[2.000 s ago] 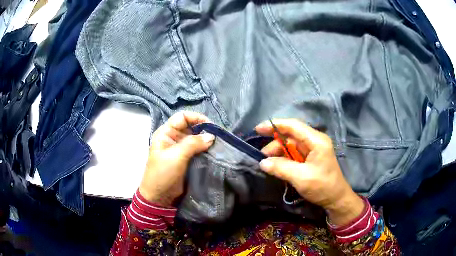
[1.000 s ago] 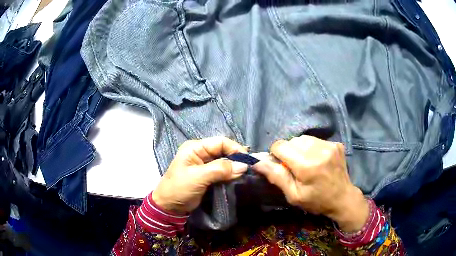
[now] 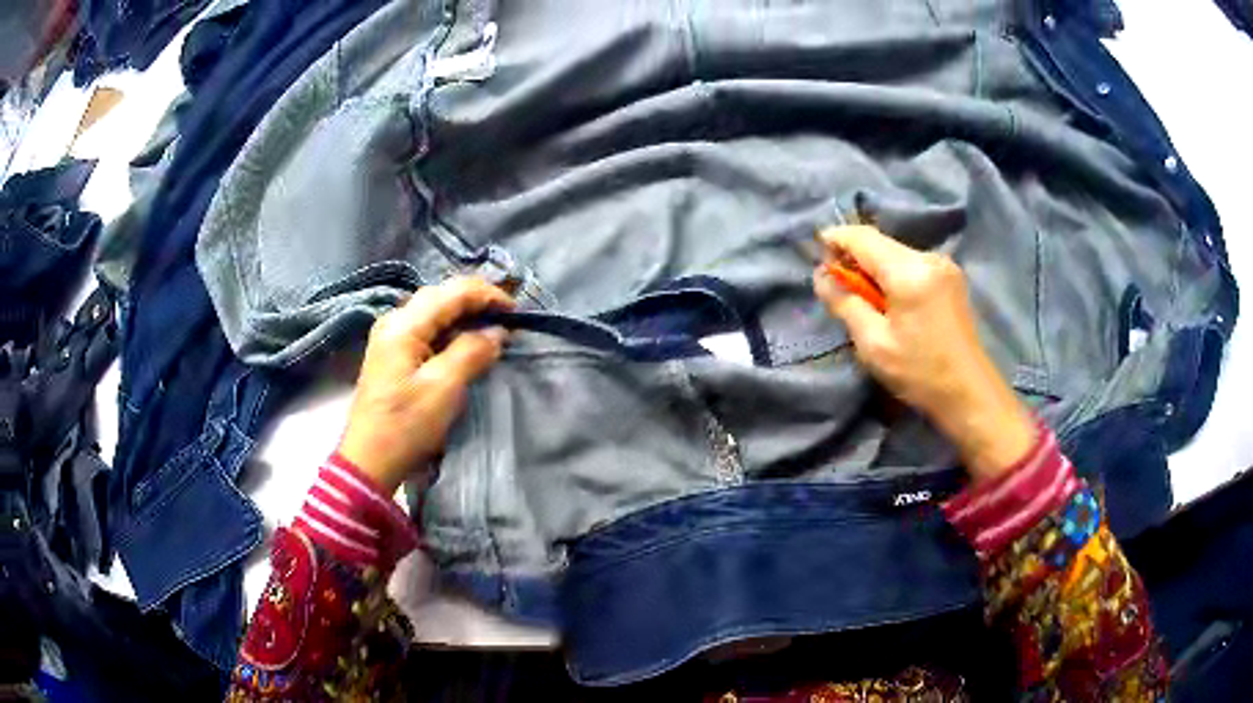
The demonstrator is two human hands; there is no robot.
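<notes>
A denim jacket (image 3: pixel 618 192) lies spread in front of me with its grey-blue wrong side up. Its dark blue collar (image 3: pixel 770 570) lies towards me, with a small white brand label (image 3: pixel 911 499) at the neck. My left hand (image 3: pixel 426 371) pinches a dark bound edge of the jacket between thumb and fingers. My right hand (image 3: pixel 900 309) is closed around the orange handle of the thread snips (image 3: pixel 855 283), above the jacket. The snips' blades are blurred.
Dark blue denim with a pointed flap (image 3: pixel 193 529) lies at the left on the white table (image 3: pixel 502 629). Near-black garments (image 3: pixel 55 343) are heaped at the far left. Small metal buttons line the jacket's right edge. A small white care label (image 3: pixel 467 58) shows at the upper left.
My hands have moved apart, the left one leftward and the right one up and rightward. The jacket has shifted, and its collar and brand label now show near me.
</notes>
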